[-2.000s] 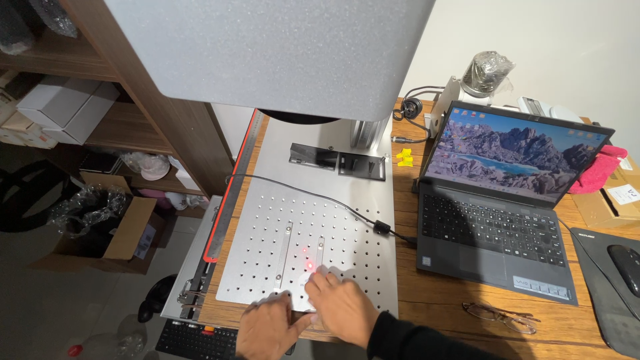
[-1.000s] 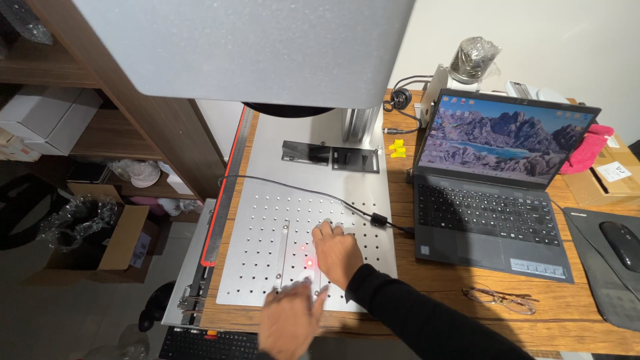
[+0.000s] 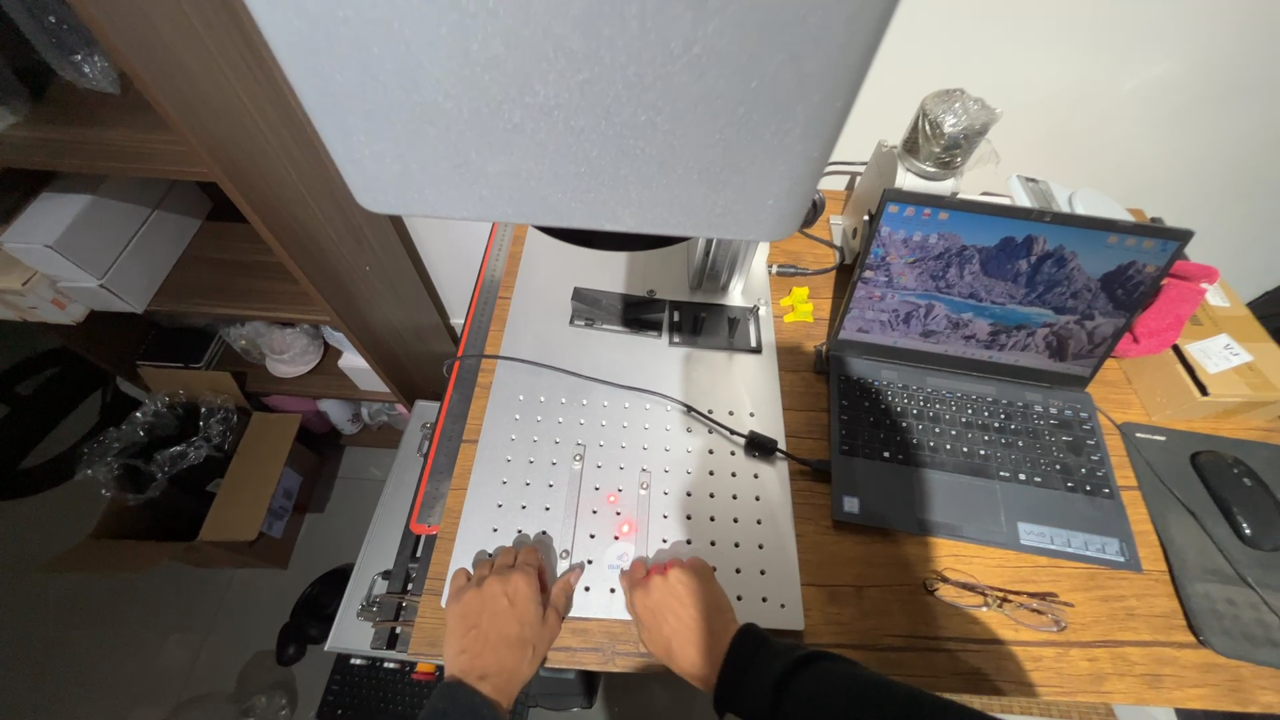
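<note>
My left hand (image 3: 508, 610) rests palm down on the front left of a perforated metal base plate (image 3: 540, 345), its thumb beside the lower end of a left metal strip (image 3: 573, 510). With fingers curled, my right hand (image 3: 680, 610) lies by the lower end of a right metal strip (image 3: 643, 515); whether it holds anything cannot be told. Between the hands is a small round white piece (image 3: 618, 558) with a printed mark, near the right fingertips. Two red light spots (image 3: 620, 515) show on the plate just above it. A large grey machine head (image 3: 600, 110) hangs over the plate.
A black cable (image 3: 600, 380) crosses the plate to the laptop (image 3: 975, 450). Black brackets (image 3: 665, 320) lie near the column, yellow pieces (image 3: 797, 304) beside the plate. Eyeglasses (image 3: 1000, 598) and a mouse (image 3: 1238, 498) are to the right. A red-edged ruler (image 3: 455, 400) runs along the left.
My right hand has moved down from the middle of the plate to its front edge. The left hand, blurred one second ago, is now flat at the front left.
</note>
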